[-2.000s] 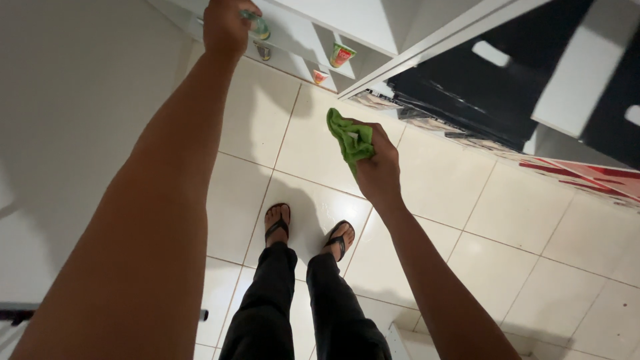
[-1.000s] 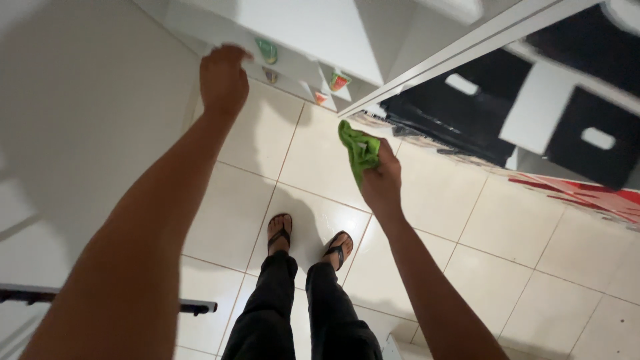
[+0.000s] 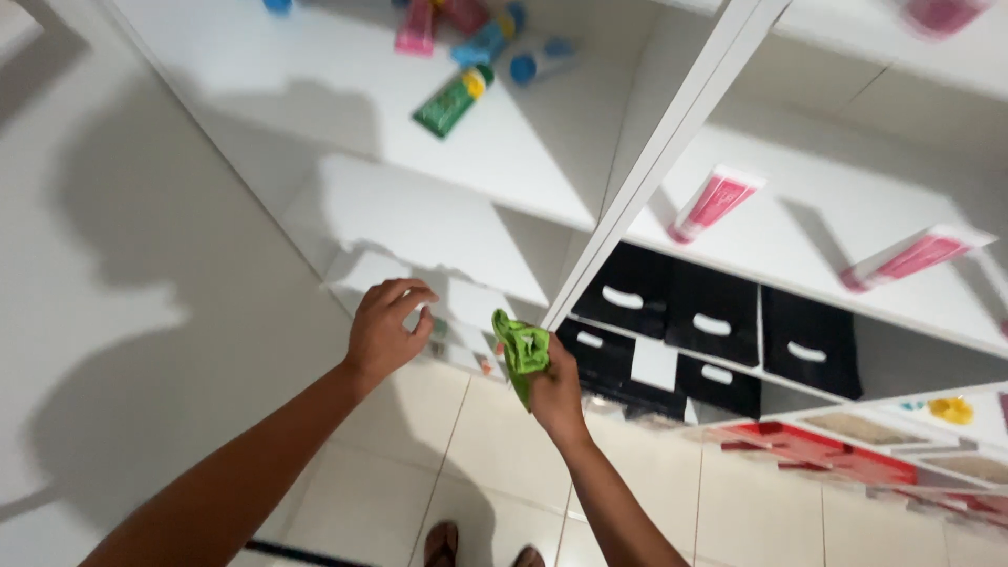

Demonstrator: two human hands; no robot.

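Note:
My left hand (image 3: 390,327) is empty, its fingers apart and curved, held in front of the lower white shelves (image 3: 409,201). A crumpled green cloth (image 3: 524,354) is gripped in my right hand (image 3: 557,394), to the right of the left hand. On the upper shelf above both hands lie a green tube with a yellow band (image 3: 453,102), a blue tube (image 3: 488,38), a pink tube (image 3: 416,27) and a blue-capped item (image 3: 535,64); they are somewhat blurred.
Right of the white divider (image 3: 654,165), pink tubes (image 3: 717,203) stand tilted in view on a shelf. Below are black bins with white handle slots (image 3: 713,323) and red items (image 3: 835,453). A plain wall (image 3: 197,315) rises at left. Tiled floor (image 3: 504,441) lies beneath, and a dark bar (image 3: 299,554) crosses the lower left.
The view has tilted up, bringing the upper shelves with tubes into sight. My left hand has moved back from the low shelf. The green cloth has stayed in my right hand.

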